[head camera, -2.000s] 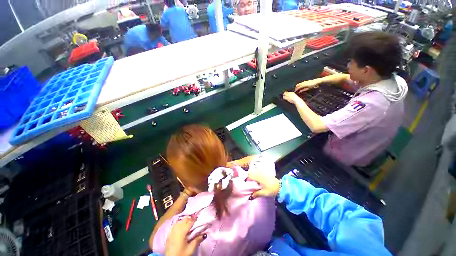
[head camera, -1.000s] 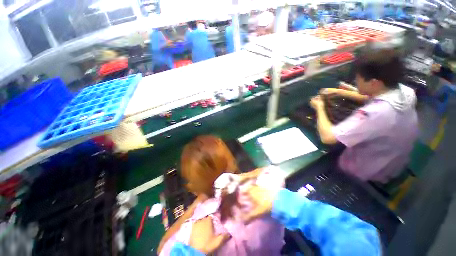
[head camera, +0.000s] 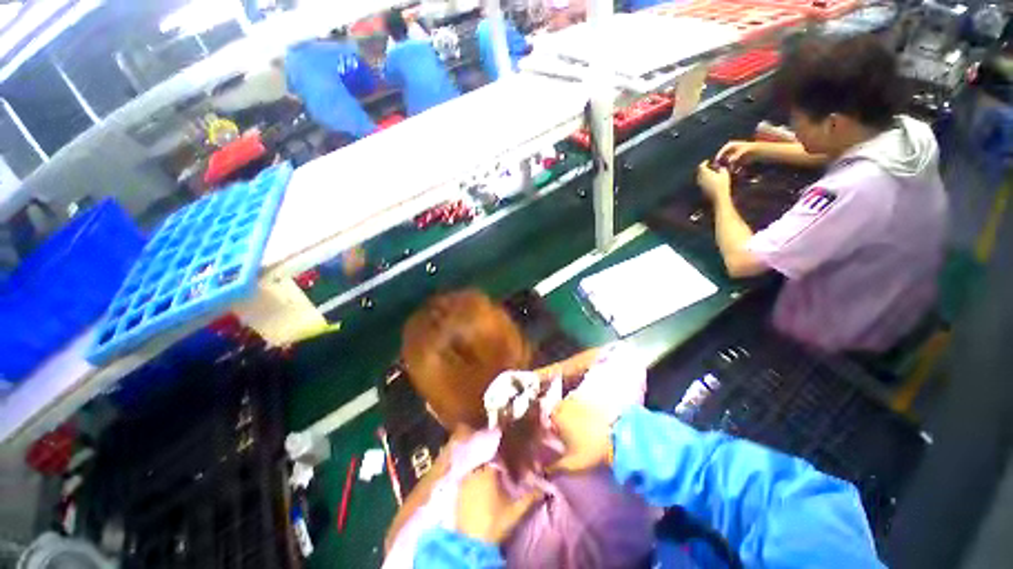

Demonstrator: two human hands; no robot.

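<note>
A coworker in a pink smock (head camera: 589, 511) sits with their back to me, directly in front of me, a white hair tie at the nape. My left hand (head camera: 489, 506) rests on the coworker's upper back at the left, thumb pointing right. My right hand (head camera: 578, 436) rests on the right shoulder near the neck, its fingers partly hidden by the smock and hair. Both hands press on or hold the cloth. Below the coworker's head, a black compartment tray (head camera: 420, 456) with small metallic parts shows partly.
A second seated worker (head camera: 861, 233) handles a small part at the right. A clipboard with paper (head camera: 648, 289) lies on the green bench. Black trays (head camera: 206, 467) stand left, another (head camera: 800, 411) right. A blue compartment tray (head camera: 194, 261) and blue bin (head camera: 67, 283) sit on the white shelf.
My hands have moved inward from the outer shoulders toward the neck. The worker at the right has raised their hands from the tray. The view has shifted.
</note>
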